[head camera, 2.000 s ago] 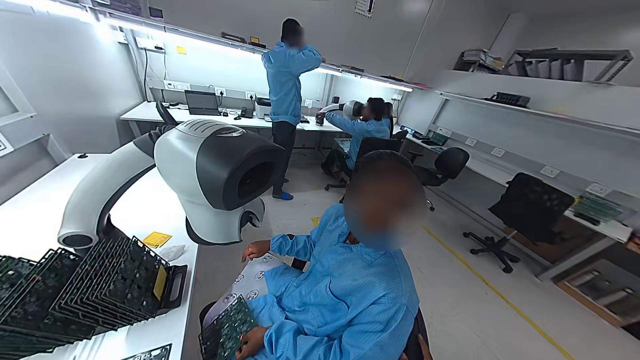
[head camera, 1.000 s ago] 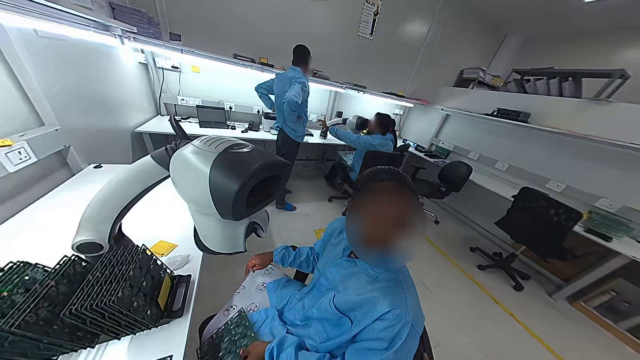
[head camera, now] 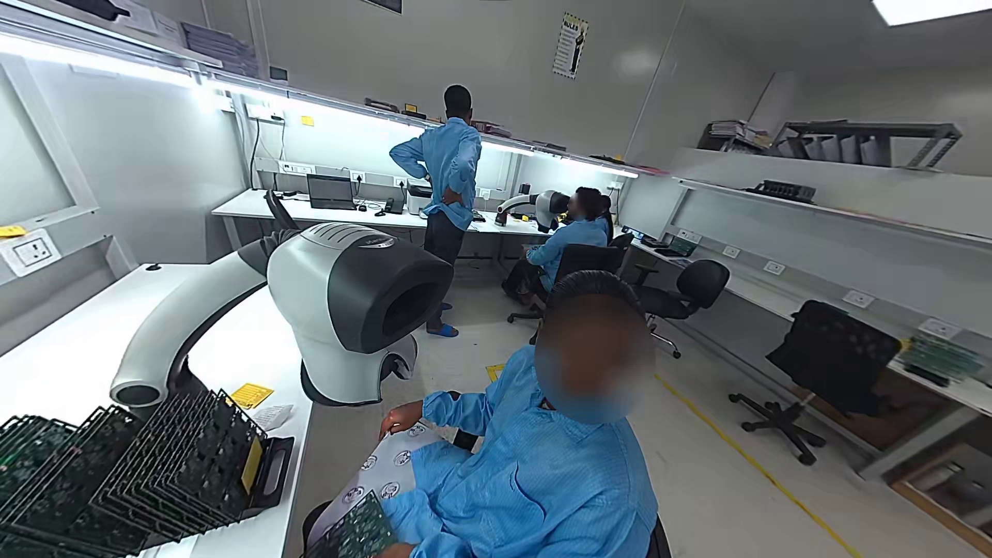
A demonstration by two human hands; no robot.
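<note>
Neither my left hand nor my right hand is in view. A seated co-worker in a blue smock (head camera: 542,473) has one hand (head camera: 401,418) at a printed sheet or bag (head camera: 395,457) over the lap. The co-worker's other hand (head camera: 397,550), partly cut off by the bottom edge, is at a green circuit board (head camera: 356,531). On the white bench to the left, black racks (head camera: 182,465) hold several upright circuit boards (head camera: 58,504). A white and dark-grey inspection microscope head (head camera: 356,302) on a curved arm hangs over the bench edge.
A yellow card (head camera: 252,395) lies on the bench (head camera: 240,325) behind the racks. One co-worker (head camera: 449,170) stands at the back bench; others sit near another microscope (head camera: 542,208). Black wheeled chairs (head camera: 829,364) stand at right, beside a long bench (head camera: 775,302) with more boards.
The standing co-worker's arms have come down from near the head to the waist and lower back. The view has shifted slightly. The seated co-worker still has the board in the lap.
</note>
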